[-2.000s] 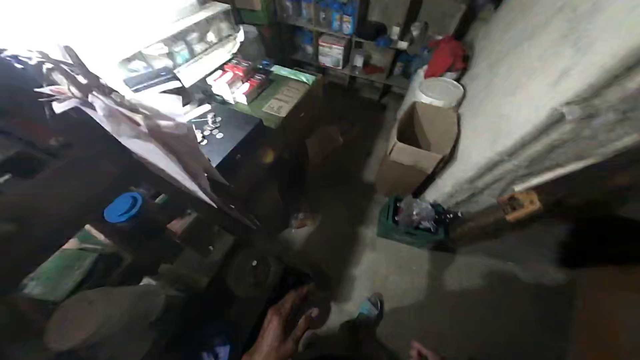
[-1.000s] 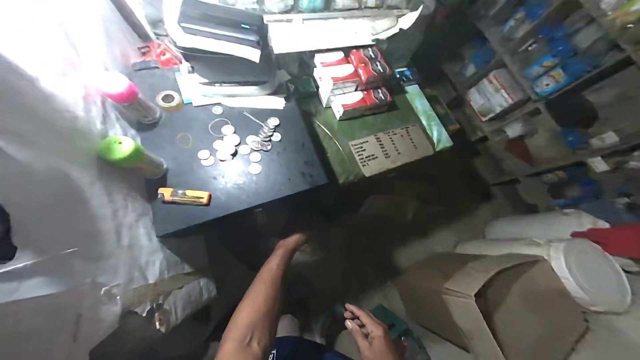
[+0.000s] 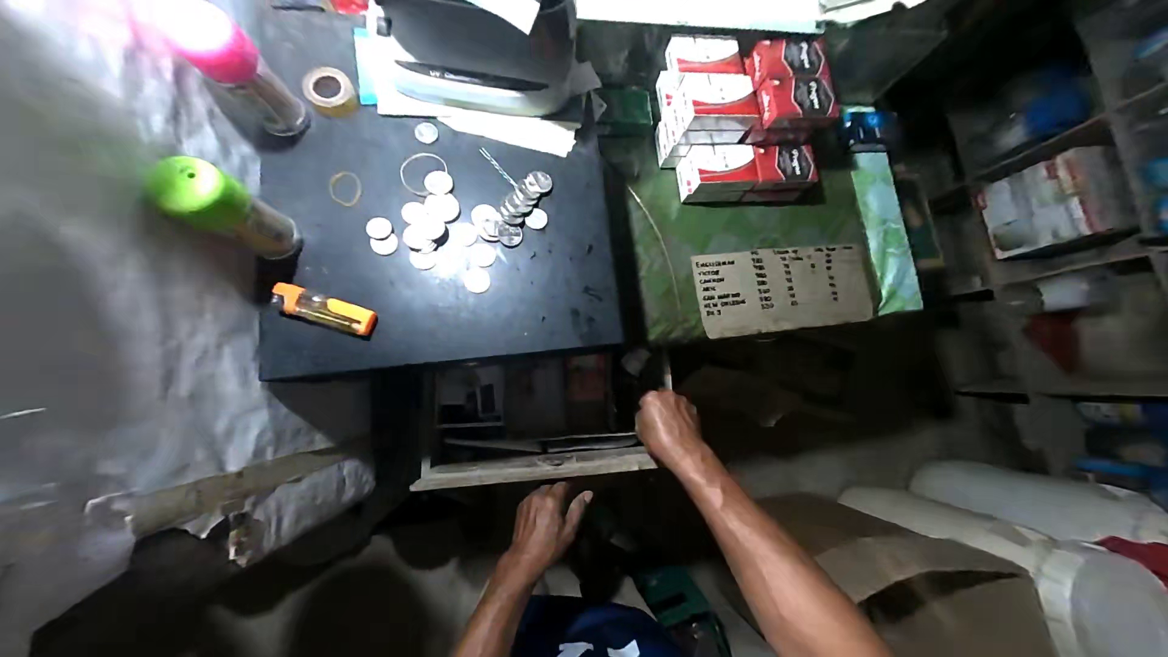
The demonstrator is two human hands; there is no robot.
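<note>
A wooden drawer [image 3: 538, 467] stands pulled out below the black tabletop [image 3: 547, 310], with compartments holding papers or notes that are hard to make out. My right hand [image 3: 669, 427] is closed on the drawer's right front corner. Just below the drawer's front edge is my left hand [image 3: 545, 522], fingers slightly apart and holding nothing. Several silver coins [image 3: 442, 208] lie loose on the black top, some in an overlapping row. Near them are rubber bands [image 3: 345, 189], an orange lighter [image 3: 325, 309] and a roll of tape [image 3: 329, 89].
Containers with a green lid [image 3: 196, 192] and a pink lid [image 3: 214, 46] stand at the left. Red-and-white cigarette packs [image 3: 721, 109] and a handwritten cardboard list [image 3: 785, 290] rest on the green surface. An open cardboard box [image 3: 949, 602] is low right, beside shelves [image 3: 1058, 265].
The view has swung to the coin-covered table. The drawer now shows pulled out, and my right hand has moved up onto its corner. One second ago both hands were below the tabletop.
</note>
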